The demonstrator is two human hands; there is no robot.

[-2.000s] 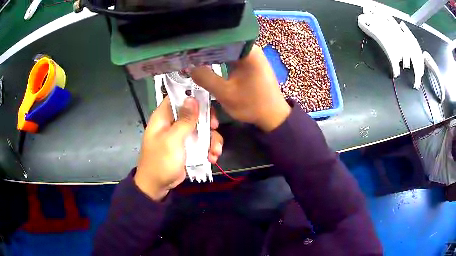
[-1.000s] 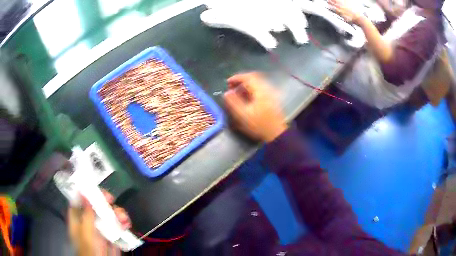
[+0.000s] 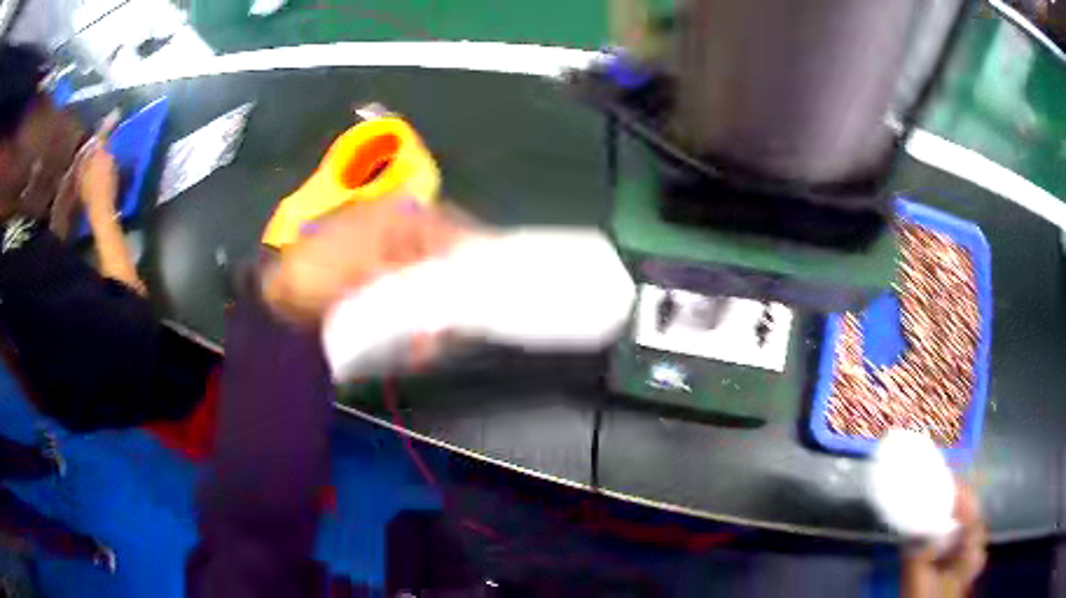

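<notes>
My left hand (image 3: 368, 251), blurred, grips a white handle housing (image 3: 503, 290) left of the bench press. The housing's wide rounded end points right towards the press, and a thin red wire hangs below it. My right hand (image 3: 953, 555) is low at the right, partly cut off by the bottom edge. It holds another white housing (image 3: 912, 481), whose rounded end shows at the tray's front edge. The press base fixture (image 3: 713, 327), a white plate on a green block, holds no housing.
The dark press upper part (image 3: 801, 117) overhangs the base. A blue tray (image 3: 984, 315) of copper-coloured pieces stands right of it. An orange-yellow tape dispenser (image 3: 409, 175) is behind my left hand. At far left, a neighbouring worker (image 3: 70, 304) sits by a blue tray (image 3: 138, 146).
The view has swung left. My left hand has carried its housing away from the press, out to the left. My right hand, earlier beside the tray, now holds a white housing.
</notes>
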